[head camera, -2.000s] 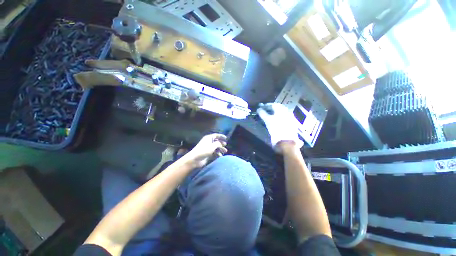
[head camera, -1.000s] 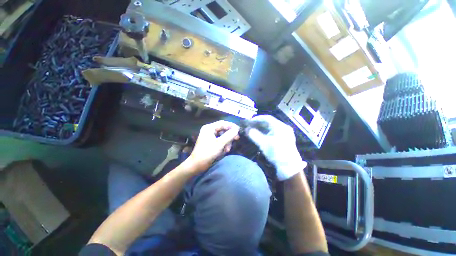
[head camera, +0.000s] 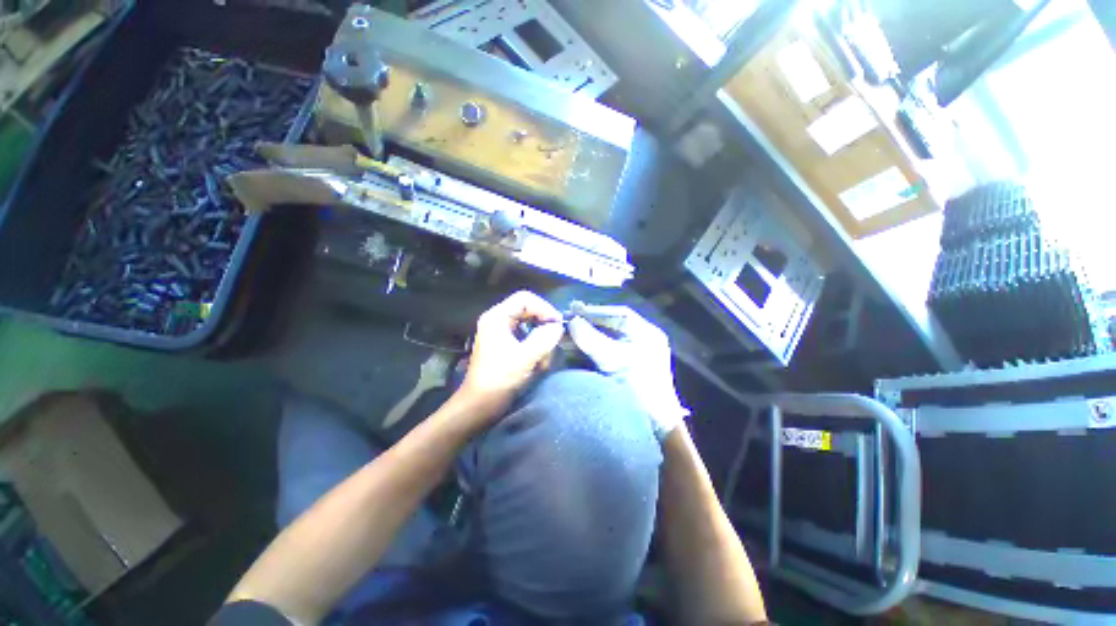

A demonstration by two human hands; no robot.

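My bare left hand [head camera: 504,351] and my gloved right hand [head camera: 624,355] meet fingertip to fingertip just above my knee, below the near end of the guide rail [head camera: 557,251]. Small dark capacitors [head camera: 529,328] show between my left fingers. My right fingertips are pinched together beside them, and something small and dark shows there, too small to tell. The tan-silver lead cutting machine [head camera: 490,116] stands behind the rail. The large receiving bin [head camera: 233,294] at the far left is heaped with dark parts, with the cardboard chute [head camera: 288,187] over its edge.
A pale flat brush [head camera: 420,389] lies left of my knee. Slotted metal plates [head camera: 783,320] are at the right, with a cardboard box [head camera: 832,122] behind them. A tubular-handled cart [head camera: 907,489] stands at the lower right. An open cardboard box [head camera: 104,489] is at the lower left.
My right hand has come from beyond the rail's end to my left hand and drawn lower and nearer my knee. My left hand has risen a little. The view has shifted slightly.
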